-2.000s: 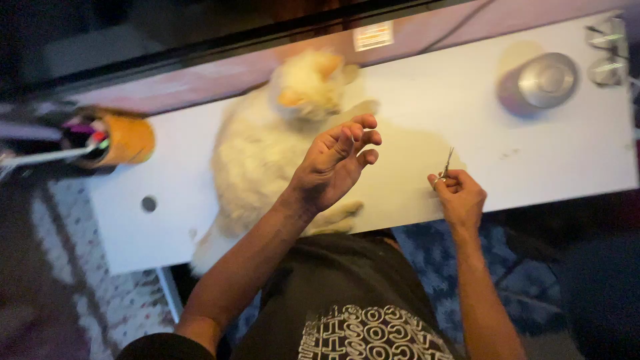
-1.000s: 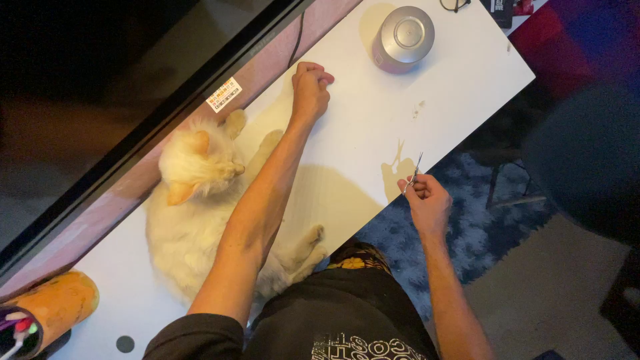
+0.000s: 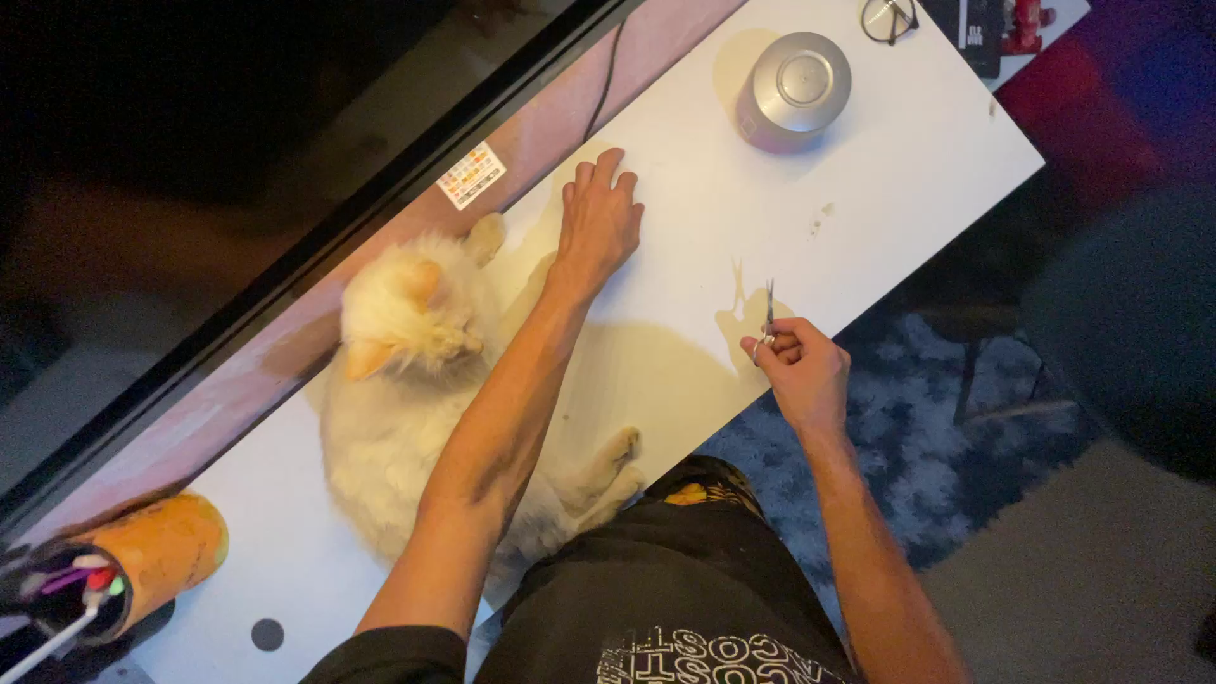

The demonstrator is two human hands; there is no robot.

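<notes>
My right hand (image 3: pixel 803 370) holds a small pair of metal scissors (image 3: pixel 769 309) by the finger loops, blades pointing away from me, over the near edge of the white desk (image 3: pixel 931 190). Farther up, my left hand (image 3: pixel 600 214) is palm down over the desk near its back edge, fingers spread, with nothing seen in it. A cream-coloured cat (image 3: pixel 399 446) lies on its side to the left, its head by my left forearm, which crosses over its body. One front paw reaches toward the back edge; its hind paws lie near my shirt.
A silver cylindrical container (image 3: pixel 798 90) stands at the upper right, with eyeglasses (image 3: pixel 889 17) beyond it. An orange pen holder (image 3: pixel 166 556) with pens is at the lower left. A dark screen (image 3: pixel 190 171) runs along the back. A cable (image 3: pixel 608 76) hangs near the wall.
Two seconds ago my left hand was raised, palm turned up, beside the cat; now it is palm down past the cat's head. The scissors have stayed in my right hand. The view has turned.
</notes>
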